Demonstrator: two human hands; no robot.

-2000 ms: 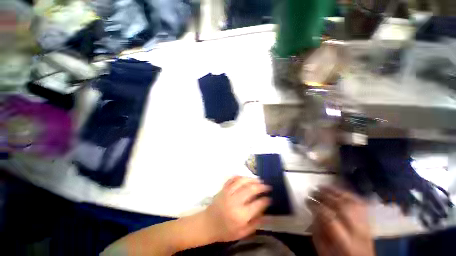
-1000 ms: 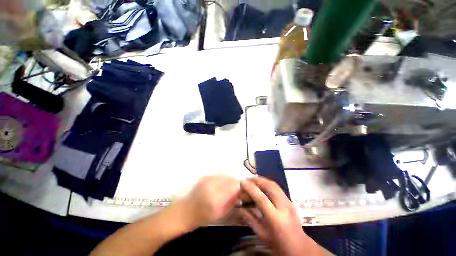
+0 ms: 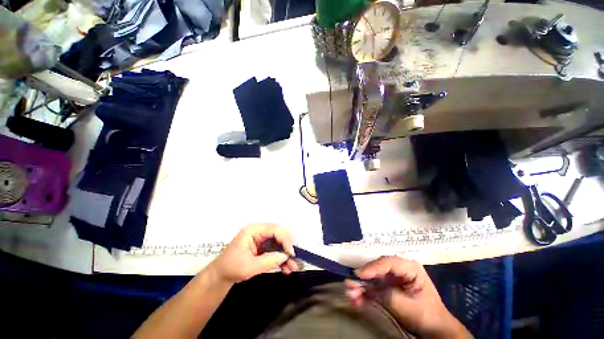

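A narrow dark navy strip (image 3: 324, 262) is stretched between my two hands at the table's front edge. My left hand (image 3: 255, 253) pinches its left end, and my right hand (image 3: 391, 286) pinches its right end. A small rectangular navy panel (image 3: 338, 206) lies flat just in front of the needle area, its top end near the presser foot (image 3: 372, 163). It touches neither hand. A small stack of navy cut panels (image 3: 264, 110) lies left of the machine, with a short folded strip piece (image 3: 239, 145) beside its lower left corner.
The sewing machine head (image 3: 477, 63) spans the upper right, with a wristwatch (image 3: 375, 30) strapped on it. A dark heap (image 3: 463, 169) and scissors (image 3: 546, 215) lie right. A long navy bundle (image 3: 122, 152) and purple item (image 3: 40, 175) lie left. A blue crate (image 3: 473, 291) is below.
My hands, close together over the table's front edge a second ago, are now apart with the strip drawn out between them. The view has shifted, showing the watch and more of the machine.
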